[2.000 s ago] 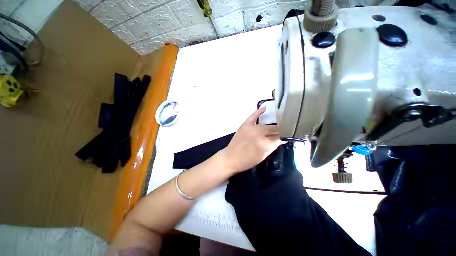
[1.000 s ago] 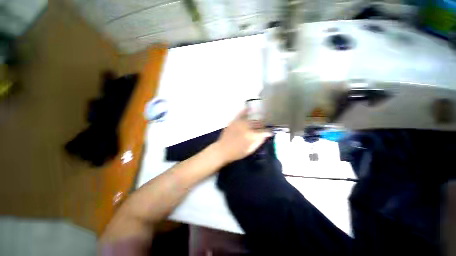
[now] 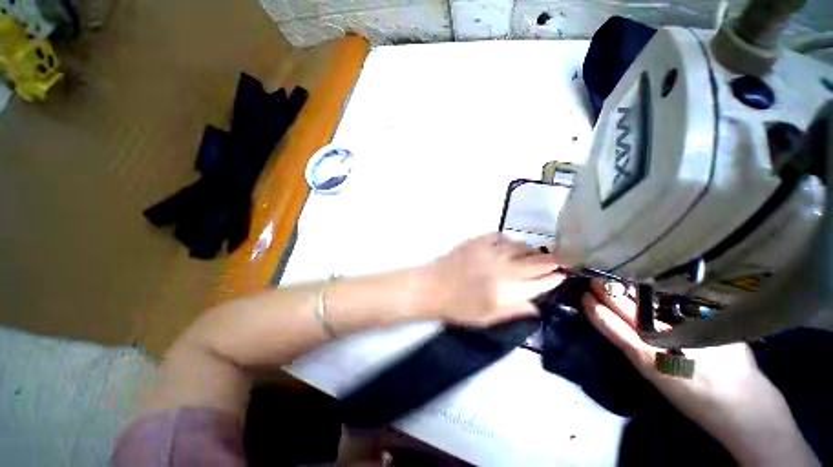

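Note:
My left hand [image 3: 489, 278] lies flat beside the needle area, fingertips on black fabric under the machine head. My right hand [image 3: 671, 365] reaches in from the lower right, fingertips on the black garment [image 3: 585, 351] close to my left fingertips. A black band strip [image 3: 429, 369] runs from under my left hand down toward the table's front edge, slightly blurred. The machine head [image 3: 630, 155] hides the needle and presser foot. The needle plate [image 3: 534, 210] shows partly above my left hand.
A black bundle of strips [image 3: 228, 169] lies on the brown cardboard [image 3: 100, 210] at left. A white-blue ring [image 3: 330, 170] sits near the table's orange edge [image 3: 315, 137]. Dark fabric [image 3: 612, 59] lies behind the machine head. A brass-coloured knurled screw [image 3: 675, 363] hangs over my right hand.
My right hand has come into view at the fabric. The strip that pointed left now angles toward the front edge. The camera view has shifted, and dark fabric now shows behind the machine head.

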